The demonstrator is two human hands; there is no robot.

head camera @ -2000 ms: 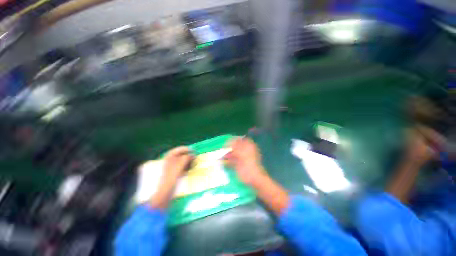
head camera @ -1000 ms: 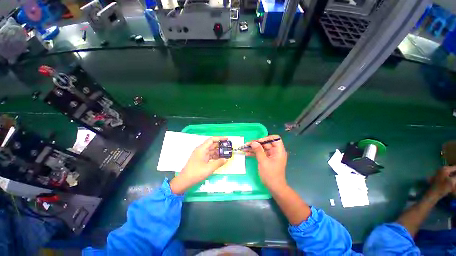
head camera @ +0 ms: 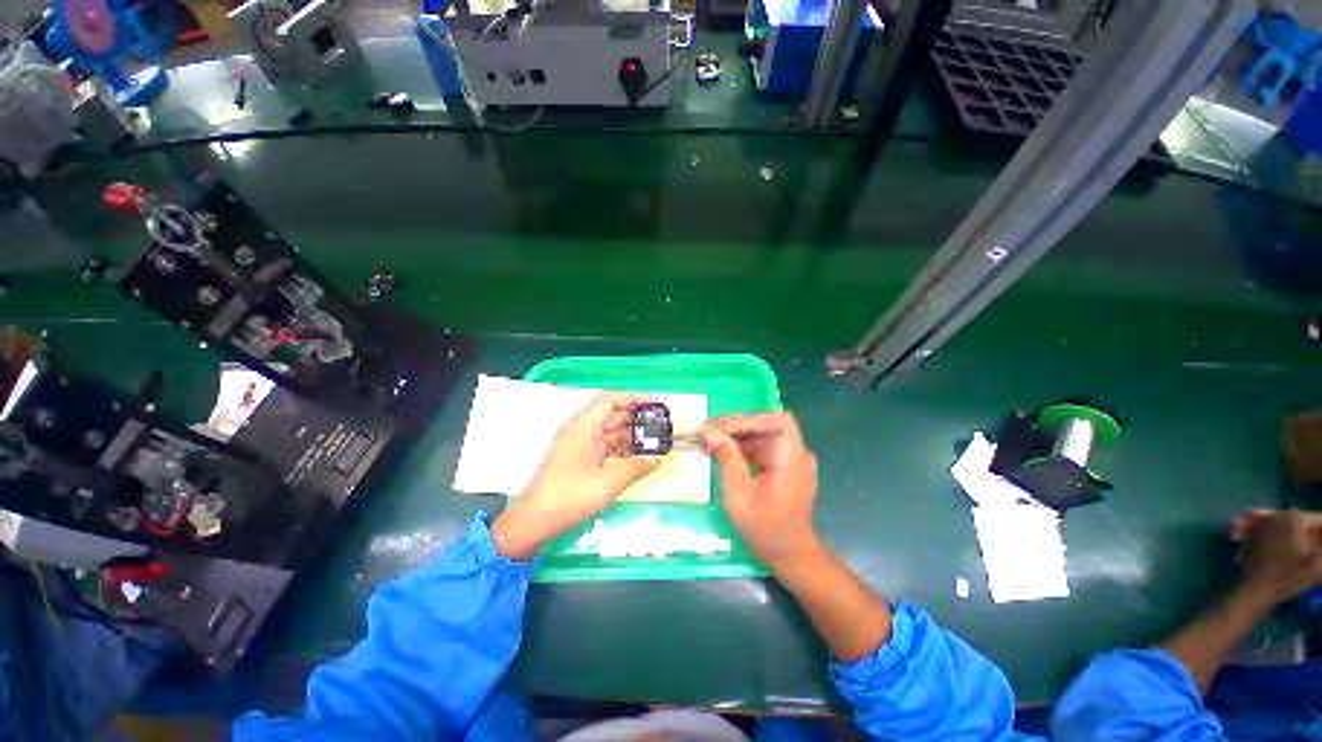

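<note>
My left hand (head camera: 587, 467) holds a small black unit (head camera: 651, 428) with silvery and white details above the green tray. My right hand (head camera: 770, 486) holds thin tweezers (head camera: 697, 436), their tip at the unit's right side. Whether the tip touches the unit is too small to tell. The green tray (head camera: 753, 380) lies under both hands. A white sheet (head camera: 503, 436) lies across it and sticks out at the left, with a yellow sheet (head camera: 671, 478) beside it under my hands. Small white pieces (head camera: 653, 534) lie in the tray's near part.
Two black clamp fixtures (head camera: 335, 452) stand at the left. A grey post (head camera: 1000, 239) rises at the right. A spool (head camera: 1074, 441) in a black stand sits right with white papers (head camera: 1021, 551). Another person's hand (head camera: 1285, 554) is at the right edge. A grey control box (head camera: 566, 61) stands beyond.
The view has steadied since the blurred first frame. Since the second, my right hand has shifted slightly left and the tweezers lie flatter. My left hand still holds the unit.
</note>
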